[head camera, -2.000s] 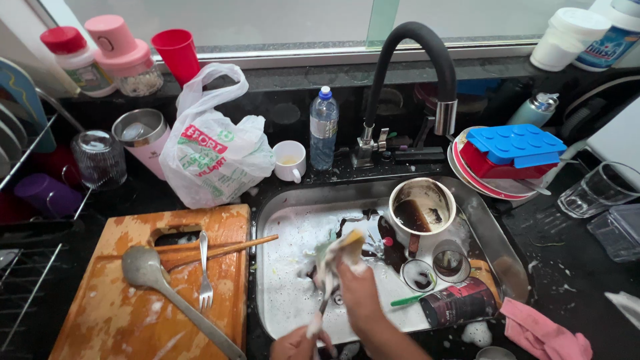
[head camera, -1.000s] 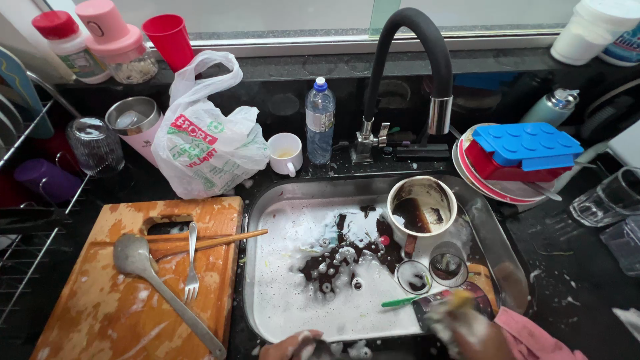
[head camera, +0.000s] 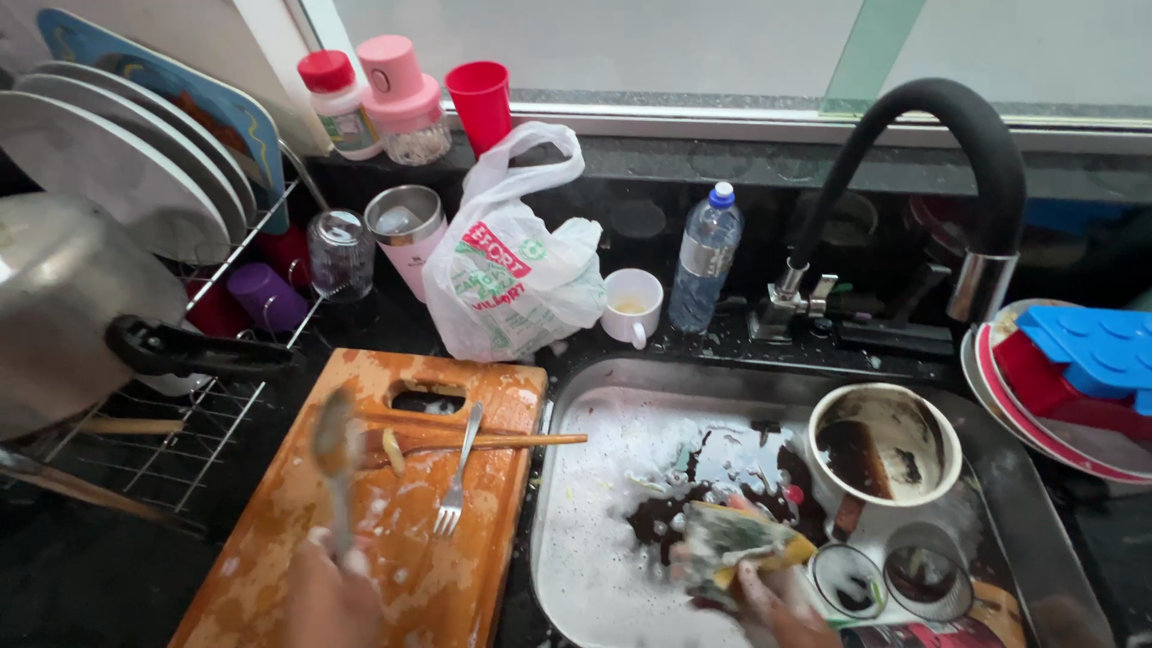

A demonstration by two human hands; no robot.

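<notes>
My left hand (head camera: 335, 576) grips a metal spoon (head camera: 335, 441) by its handle, blurred by motion, above a wooden cutting board (head camera: 297, 504). On the board lie a fork (head camera: 459, 477) and a wooden utensil (head camera: 504, 441). My right hand (head camera: 765, 594) holds a soapy green and yellow sponge (head camera: 742, 540) over the steel sink (head camera: 594, 513). Right of the sponge, a stained white pot (head camera: 936, 486) and two drinking glasses, the nearer one (head camera: 848, 580) foamy, sit in the sink beside dark food residue.
A dish rack (head camera: 202, 450) with plates (head camera: 108, 171) and a metal pot (head camera: 81, 315) stands left. Behind are a plastic bag (head camera: 513, 279), a white mug (head camera: 632, 306), a water bottle (head camera: 706, 261) and a black faucet (head camera: 963, 117). Stacked plates (head camera: 999, 396) with a blue-lidded red container (head camera: 1093, 351) are right.
The ladle seen lying on the board in the earlier frames no longer shows there. My left hand is now over the board with the spoon; the sponge is back over the sink's middle. The view has turned left.
</notes>
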